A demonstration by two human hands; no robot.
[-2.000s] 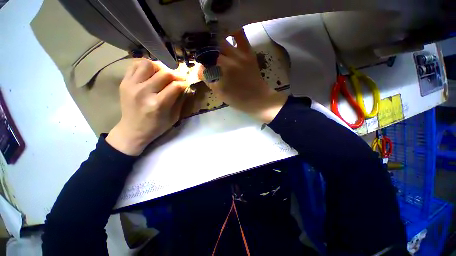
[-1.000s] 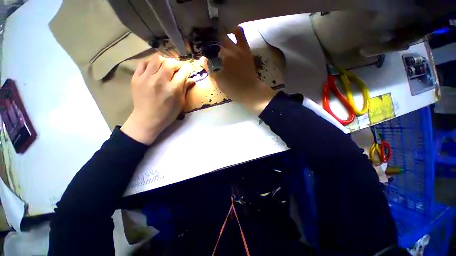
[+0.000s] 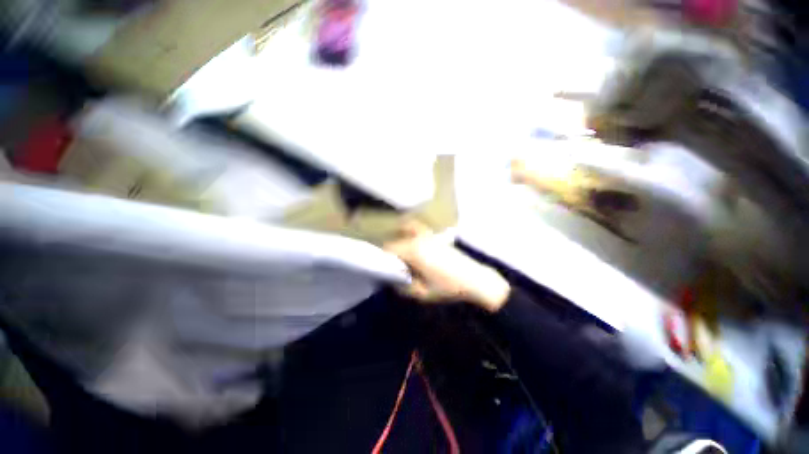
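Note:
The view is strongly blurred. My right hand (image 3: 457,273) is at the table's front edge, its dark sleeve running to the lower right. Its fingers are closed on the corner of a large white-grey cloth (image 3: 195,257), which stretches across the left side and hangs down over the lap area. A khaki strip (image 3: 441,191) shows just above the hand, over the table edge; whether the hand also holds it cannot be told. My left hand is not visible; the cloth covers much of that side.
The sewing machine (image 3: 683,106) is at the upper right. The red (image 3: 678,333) and yellow (image 3: 717,371) scissors handles are at the lower right. A dark pink phone-like object (image 3: 336,34) lies on the white tabletop (image 3: 399,97). Khaki cloth (image 3: 186,44) is at the upper left.
The view has swung left. My right hand has left the needle area and now grips white cloth at the table edge. My left hand has gone from sight.

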